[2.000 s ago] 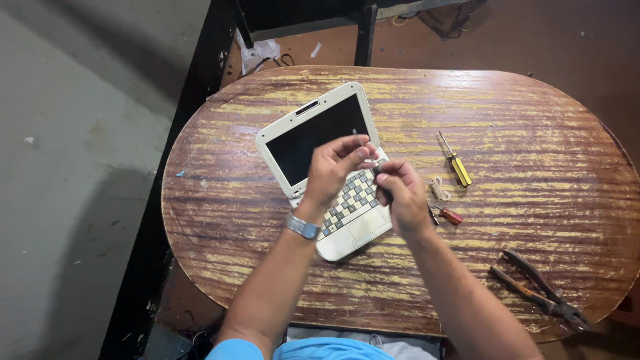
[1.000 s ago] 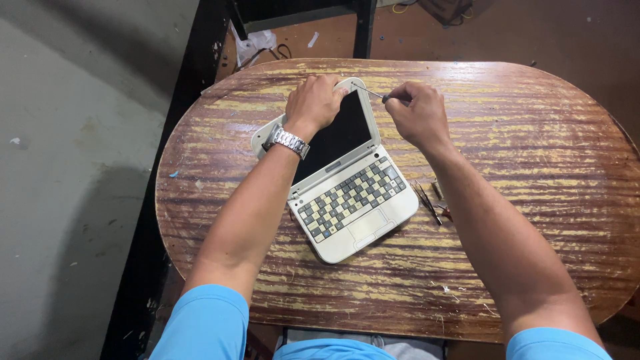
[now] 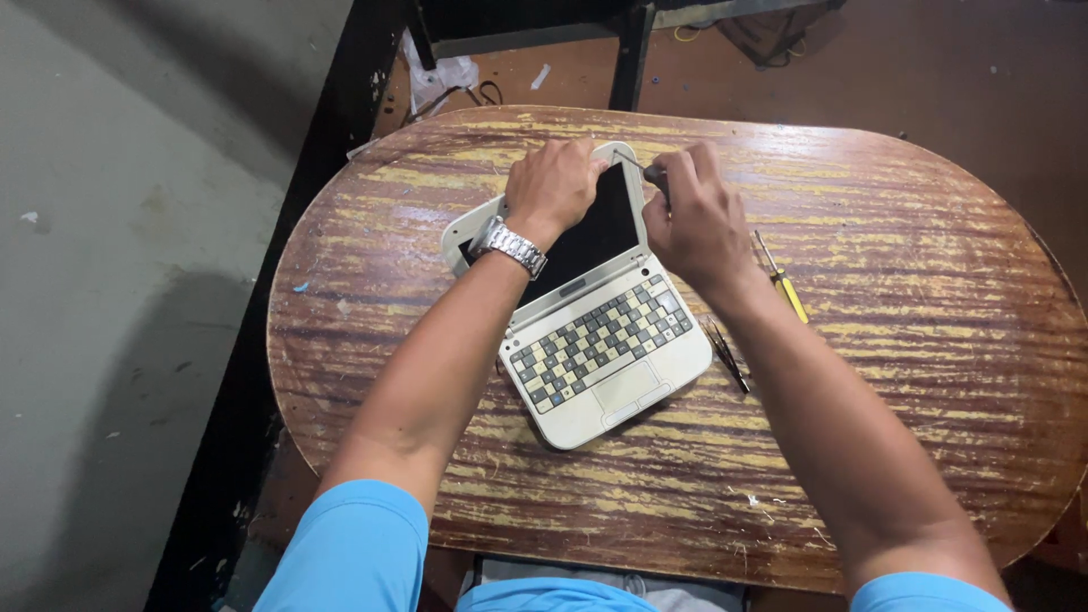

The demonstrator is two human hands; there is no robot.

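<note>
A small white laptop (image 3: 625, 387) stands unfolded on the table, its dark screen (image 3: 586, 234) tilted back. My left hand (image 3: 552, 187) grips the top edge of the screen frame, fingers partly hidden behind it. In my right hand (image 3: 693, 208) is a thin screwdriver (image 3: 653, 174) with a dark handle; its tip touches or nearly touches the frame's upper right corner. Right of the keyboard lie tweezers (image 3: 729, 357). A screwdriver with a yellow handle (image 3: 789, 293) rests beyond my right forearm, which covers part of the table.
The oval wooden table (image 3: 391, 340) has a worn, streaked top. Small white scraps (image 3: 752, 500) lie near its front edge, and a blue bit (image 3: 301, 287) at the left. Past the far edge, a plastic bag (image 3: 442, 76) and a black frame bar (image 3: 631, 59) are on the floor side.
Two seconds ago both hands were together above the keyboard; now they are at the screen's top edge. Since one second ago they have kept nearly the same place on the frame.
</note>
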